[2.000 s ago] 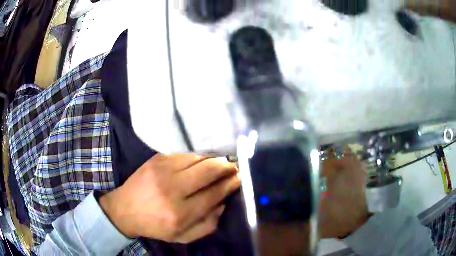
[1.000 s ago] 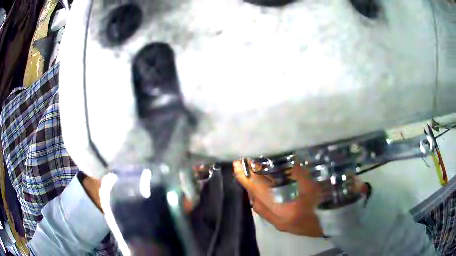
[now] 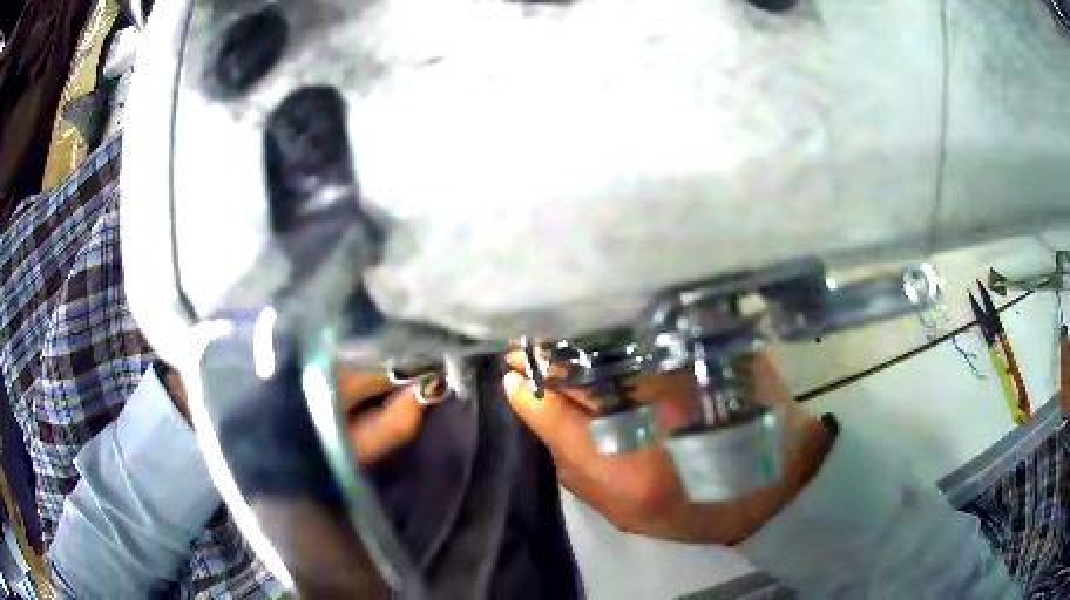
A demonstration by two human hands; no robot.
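The white machine head [image 3: 657, 141] fills the upper view. The chrome guard [image 3: 288, 434] hangs in front of my left hand [image 3: 381, 424], which is mostly hidden; its fingers lie at the left edge of the dark panel [image 3: 499, 504]. My right hand [image 3: 657, 475] is at the panel's right edge, its fingertips by the small metal parts below the head, partly behind the grey tension knobs [image 3: 725, 455]. Its grip on the cloth cannot be made out. The plaid garment piece [image 3: 70, 293] is bunched at the left. The needle is hidden.
Thread snips [image 3: 1001, 358] with yellow-red handles and black blades lie at the right on the white table [image 3: 886, 404], near a thin dark shaft and loose thread. More plaid cloth [image 3: 1021, 504] hangs at the lower right. A yellow-tan strip [image 3: 73, 111] is at the upper left.
The view has shifted, so the machine head and guard appear further left. My left hand, earlier plainly visible on the dark panel, is now mostly behind the guard. My right hand shows more clearly.
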